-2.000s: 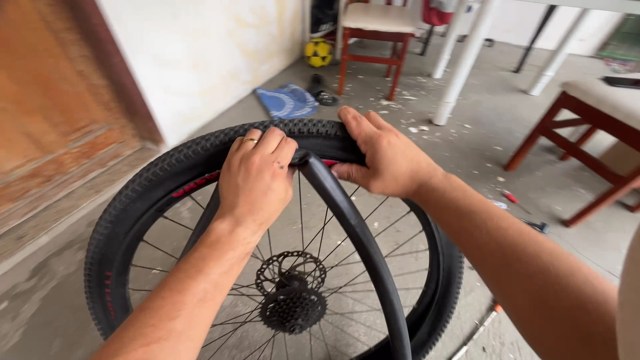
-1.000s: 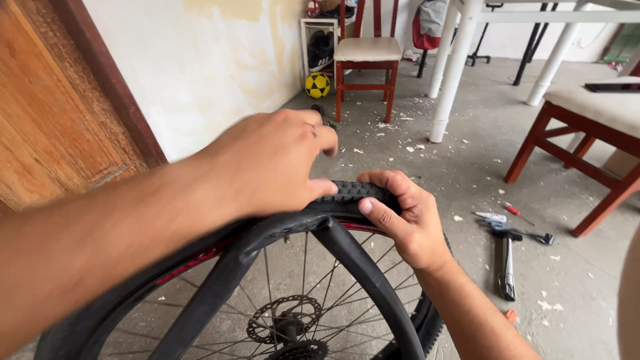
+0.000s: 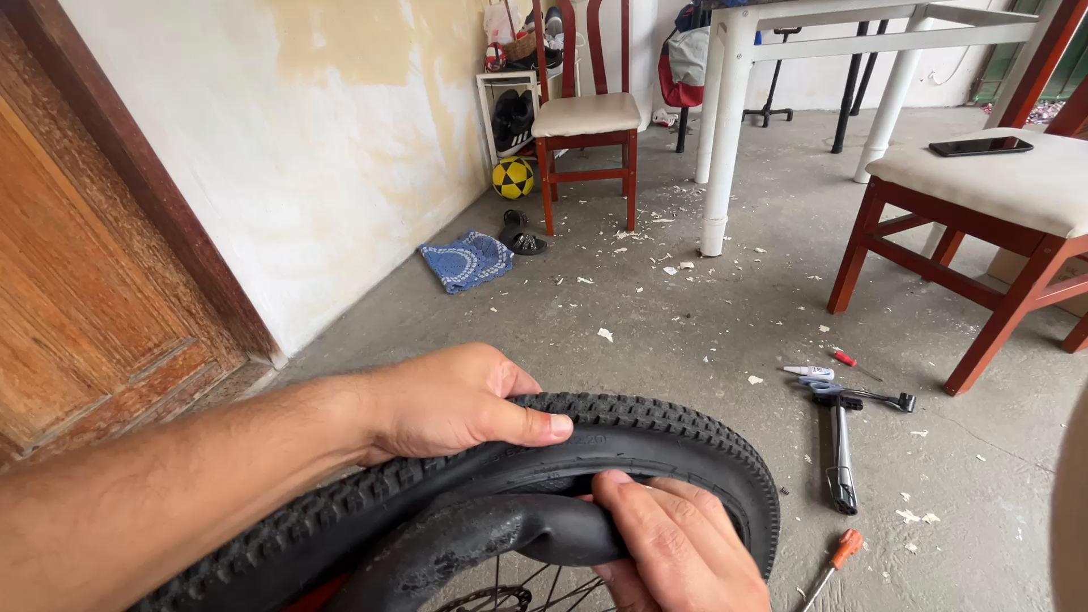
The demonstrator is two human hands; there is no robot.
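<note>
A bicycle wheel with a knobby black tire [image 3: 680, 442] stands at the bottom centre, leaning. My left hand [image 3: 463, 408] grips the tire over its tread, thumb on the sidewall. A black inner tube [image 3: 459, 540] bulges out of the tire's near side and loops down to the lower left. My right hand [image 3: 680, 540] holds the tube at the tire's opening, fingers curled around it near the bead. Spokes [image 3: 552, 586] and part of a brake disc [image 3: 489, 599] show below the tube. The rim is mostly hidden.
On the floor to the right lie a hand pump [image 3: 840, 455], a small white tube [image 3: 809, 371], a red-handled screwdriver [image 3: 844, 358] and an orange-handled screwdriver [image 3: 847, 548]. Chairs [image 3: 586, 116], a white table leg [image 3: 721, 144], a blue mat [image 3: 467, 261] and a wooden door [image 3: 85, 289] stand or lie around.
My left hand has come down from above the tire onto its tread. My right hand has moved from the top of the tire to the inner tube on the near side.
</note>
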